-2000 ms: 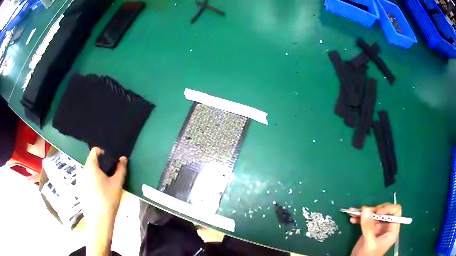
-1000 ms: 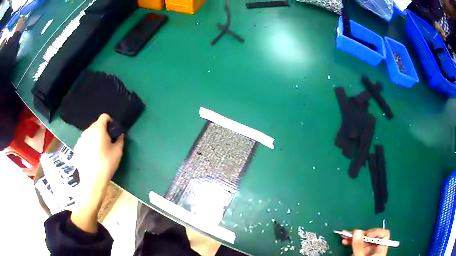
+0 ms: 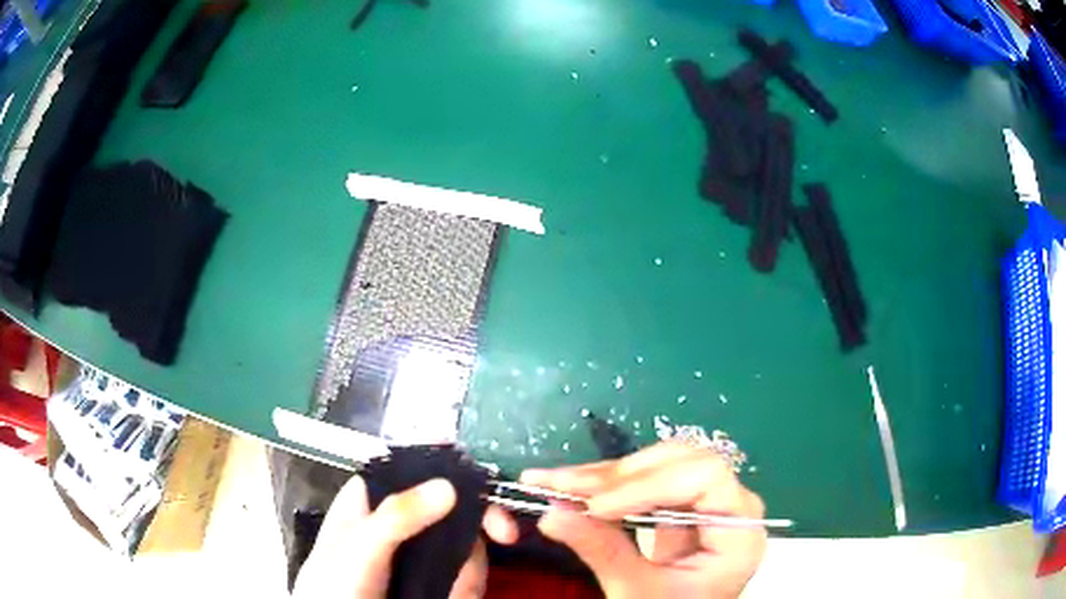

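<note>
My left hand [image 3: 376, 541] holds a bunch of black straps [image 3: 430, 515] upright at the table's front edge. My right hand [image 3: 660, 515] holds silver tweezers [image 3: 713, 520] like a pen. Their tips are at the right side of the bunch; whether they grip a part cannot be told. A taped sheet of small parts [image 3: 417, 275] lies behind the hands, with white tape [image 3: 444, 201] across both ends. The heap of tiny silver parts [image 3: 705, 440] is partly hidden behind my right hand. A small black clump [image 3: 609, 435] lies beside it.
Stacked black straps [image 3: 135, 252] and a black phone [image 3: 191, 53] are at left. Loose black straps [image 3: 766, 176] lie at right. A thin silver sliver [image 3: 886, 451] lies near a blue basket [image 3: 1029, 369]. Blue bins [image 3: 844, 18] are at top right. Silver grains are scattered around the sheet's near right.
My left hand has moved right from the black stack and now holds a bunch of straps. My right hand has moved left with the tweezers to meet it. The view has shifted.
</note>
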